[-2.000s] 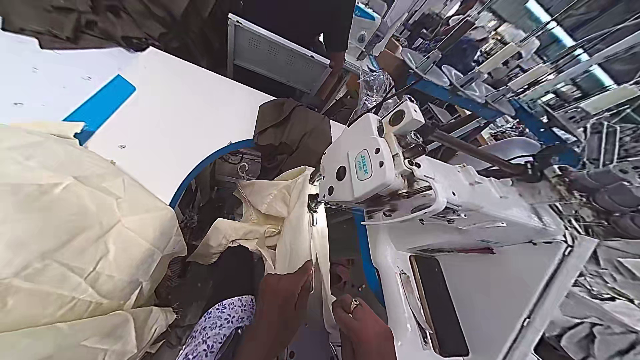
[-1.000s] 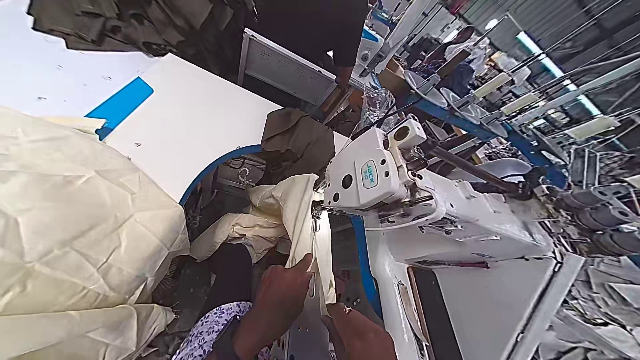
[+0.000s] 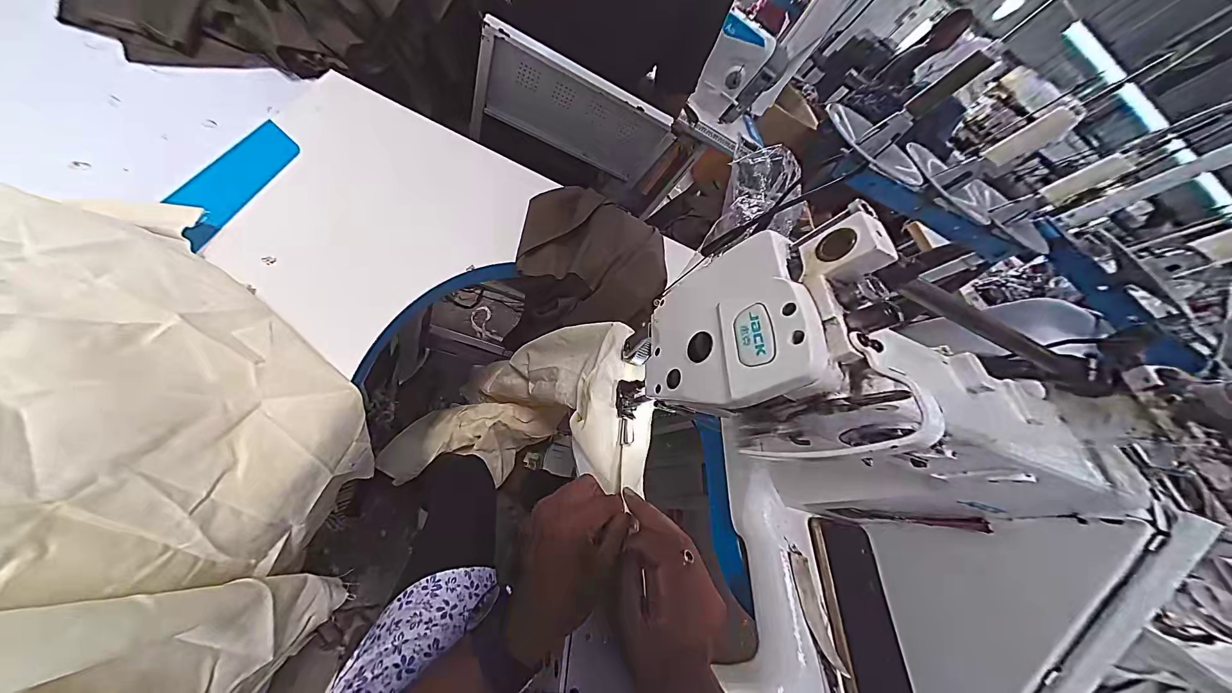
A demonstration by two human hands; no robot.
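Cream fabric (image 3: pixel 599 423) passes under the presser foot (image 3: pixel 630 397) of a white Jack sewing machine (image 3: pixel 736 332), its far part hanging in folds to the left. Just below the foot, my left hand (image 3: pixel 568 549) pinches the near end of the fabric between thumb and fingers. My right hand (image 3: pixel 669 587), with a ring on one finger, grips the same edge from the right side. The two hands almost touch at the fingertips. What lies beneath the fingers is hidden.
A large heap of cream fabric (image 3: pixel 164 414) covers the left side of the white table (image 3: pixel 375 192). Dark brown cloth (image 3: pixel 592 255) lies behind the machine head. Beyond it, a person in dark clothing (image 3: pixel 616 43) is partly visible. Other machines and thread stands fill the back right.
My left hand, one second ago pointing along the fabric with a finger, has come together with my right hand at the fabric's near end. The right hand has moved up toward the foot.
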